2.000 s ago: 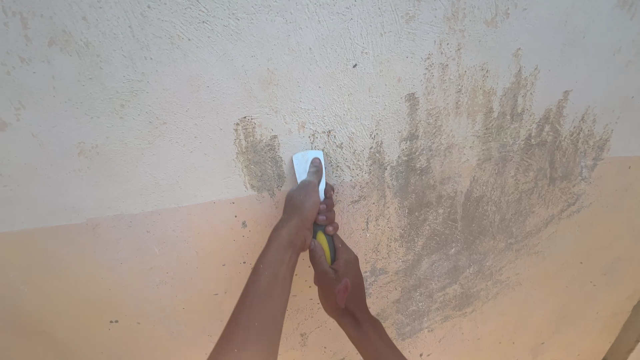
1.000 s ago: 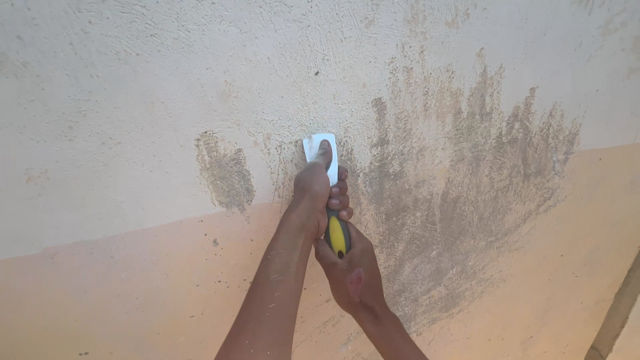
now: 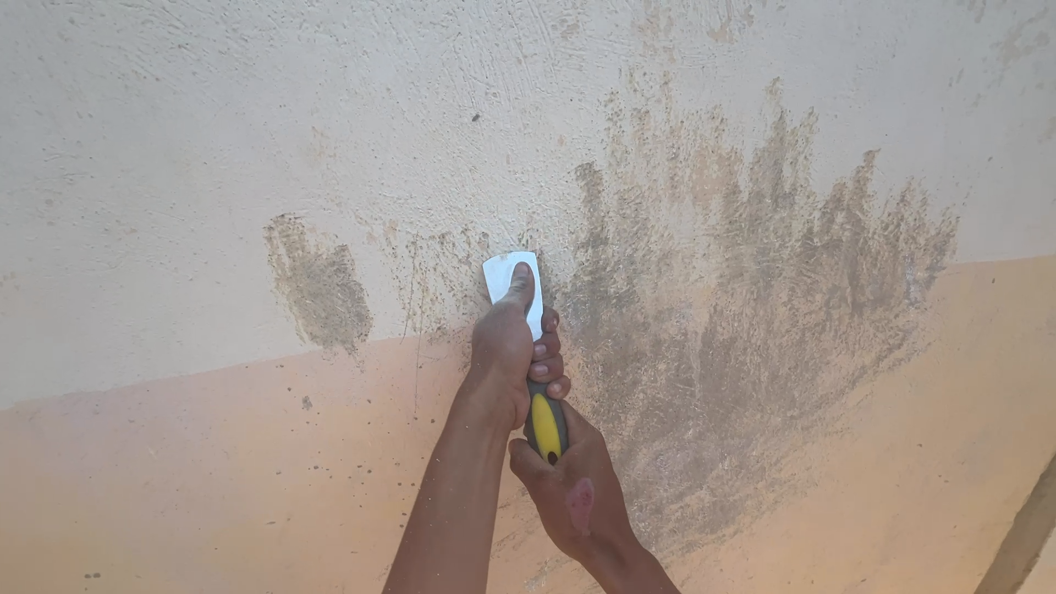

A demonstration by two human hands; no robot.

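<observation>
A putty knife with a metal blade (image 3: 499,278) and a grey and yellow handle (image 3: 546,425) lies against a painted wall, blade up. My left hand (image 3: 505,346) is wrapped round the lower blade and upper handle, its thumb pressed flat on the blade. Lower down, my right hand (image 3: 577,478) grips the end of the handle from below. The blade's top edge meets the wall among small brown specks. Right of the hands spreads a large scraped brown patch (image 3: 726,355); a smaller one (image 3: 320,285) is on the left.
The wall is off-white above (image 3: 165,206) and peach-orange below (image 3: 206,462), with a slanting line between the two colours. Dark crumbs cling to the peach part. A brown strip or edge (image 3: 1023,528) crosses the lower right corner.
Both hands keep their hold on the putty knife. Between the last two frames the blade has shifted a little relative to the patches beside it; the view has also moved slightly.
</observation>
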